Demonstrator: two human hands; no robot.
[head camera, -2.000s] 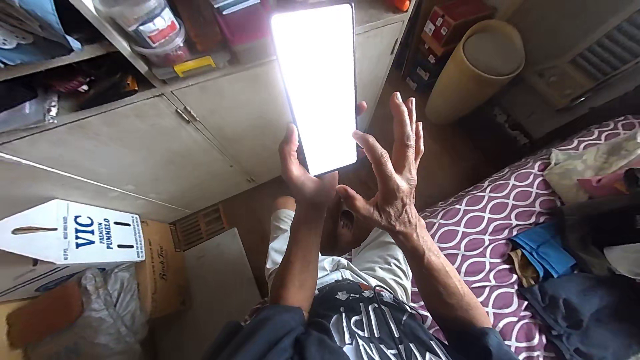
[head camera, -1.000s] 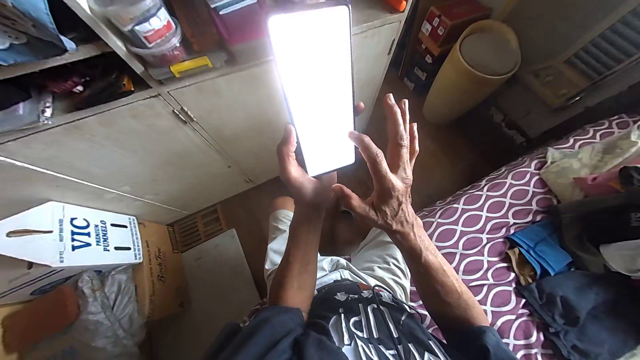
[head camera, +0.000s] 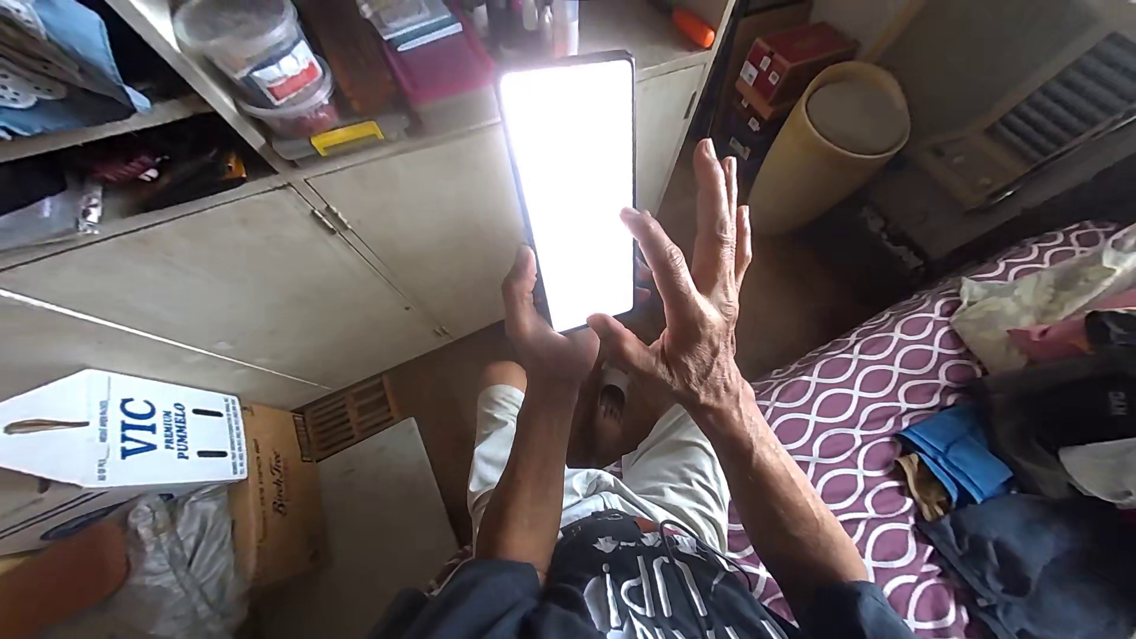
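A smartphone (head camera: 572, 191) stands nearly upright near the middle of the view, its screen glaring white so nothing on it can be read. My left hand (head camera: 548, 333) holds its lower end, with the thumb along the left edge and fingertips showing past the right edge. My right hand (head camera: 692, 311) is spread at the phone's lower right. Its index fingertip is at the screen's right edge and its thumb tip by the bottom corner; whether they touch the glass cannot be told. The other right fingers point up, apart from the phone.
Behind the phone is a cabinet (head camera: 426, 231) with plastic tubs (head camera: 266, 62) on top. A patterned mattress (head camera: 843, 444) with clothes (head camera: 1029, 550) lies at right, beyond it a tall yellowish bin (head camera: 825, 160). Cardboard boxes (head camera: 275, 497) stand at lower left.
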